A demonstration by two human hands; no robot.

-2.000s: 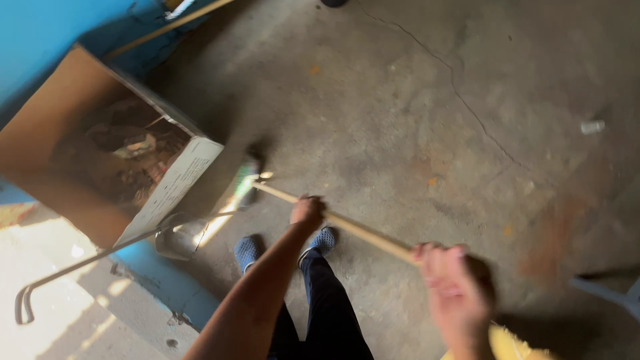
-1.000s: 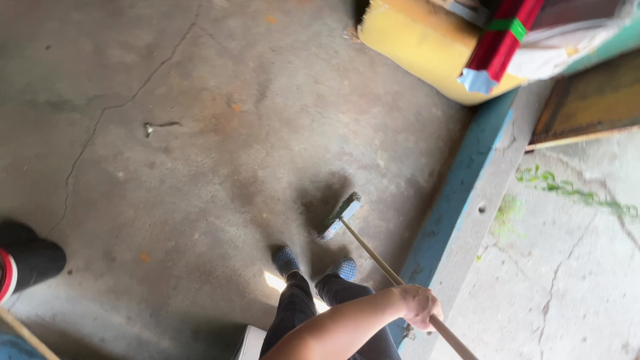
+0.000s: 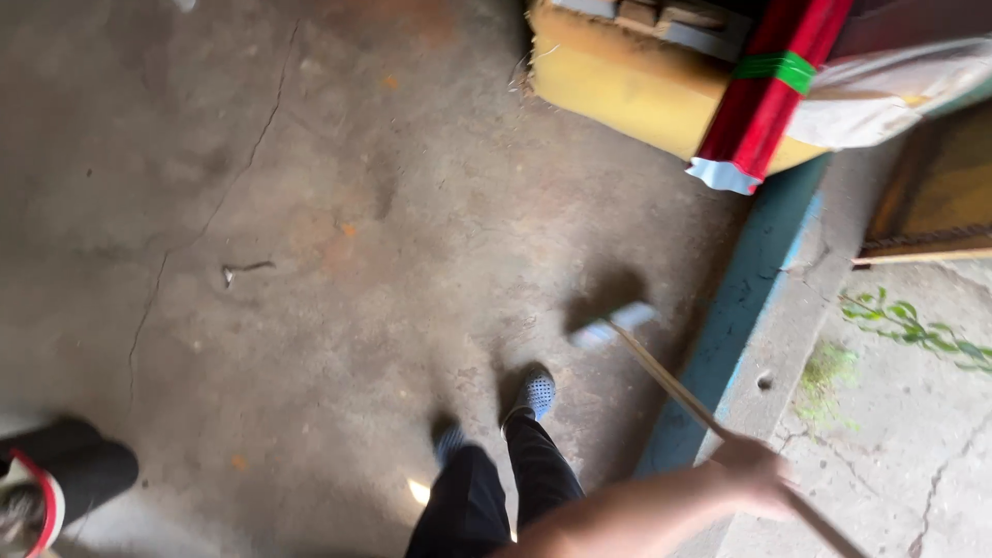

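Observation:
My left hand [image 3: 748, 469] is closed around the wooden handle [image 3: 670, 380] of a broom, at the lower right. The forearm crosses in front of my right leg. At the handle's far end, the blurred, pale blue broom head [image 3: 612, 325] is at the concrete floor [image 3: 372, 310], with a dark shadow beside it. It lies a little ahead and to the right of my feet, which wear blue perforated shoes [image 3: 536, 394]. The handle runs out of view at the bottom right. My right hand is out of view.
A low blue-painted ledge [image 3: 728, 325] borders the floor on the right. Beyond it are cracked pavement and a green plant [image 3: 907, 318]. Yellow foam [image 3: 620, 89] and a red ridged bundle [image 3: 763, 101] with green tape jut in above. A black cylindrical object [image 3: 93, 469] lies lower left.
The view has swung from the cardboard box to the blue ledge. Both hands were on the handle at first; my right hand has left the view. The broom head has moved away from the feet.

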